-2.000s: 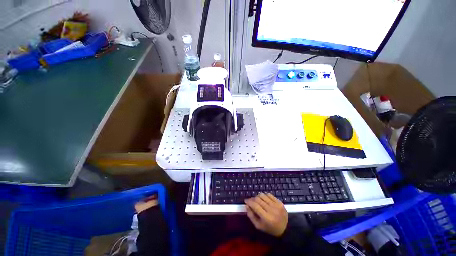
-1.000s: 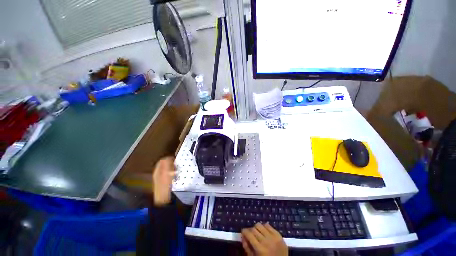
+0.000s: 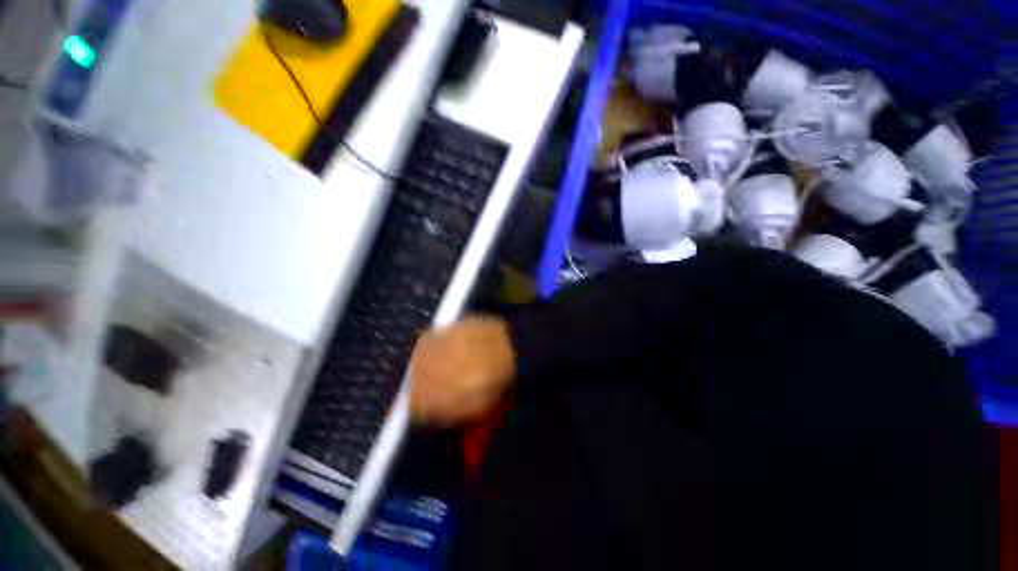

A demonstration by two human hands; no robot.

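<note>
The view is tilted and blurred. My right hand (image 3: 463, 370) is at the front edge of the keyboard tray (image 3: 478, 251), beside the black keyboard (image 3: 391, 290). Its fingers are too blurred to tell whether they are apart or closed. My left hand is not in view. The perforated base plate (image 3: 207, 390) holds no housing, and small black fixture blocks (image 3: 227, 463) show on it. Several white camera housings (image 3: 656, 209) with black parts and thin white cables lie heaped in the blue slatted crate (image 3: 580, 167), partly hidden by my black sleeve.
The yellow mouse pad (image 3: 268, 84) with the black mouse (image 3: 307, 16) lies on the white worktop (image 3: 201, 212). The control panel (image 3: 73, 67) shows a green light at the upper left. A curled paper sheet (image 3: 95, 178) is near it. Another blue item (image 3: 407, 530) is below the tray.
The view has swung right and tilted, bringing the heaped crate into sight. The housing is gone from the plate. My left hand has left the view; my right hand has moved to the tray edge.
</note>
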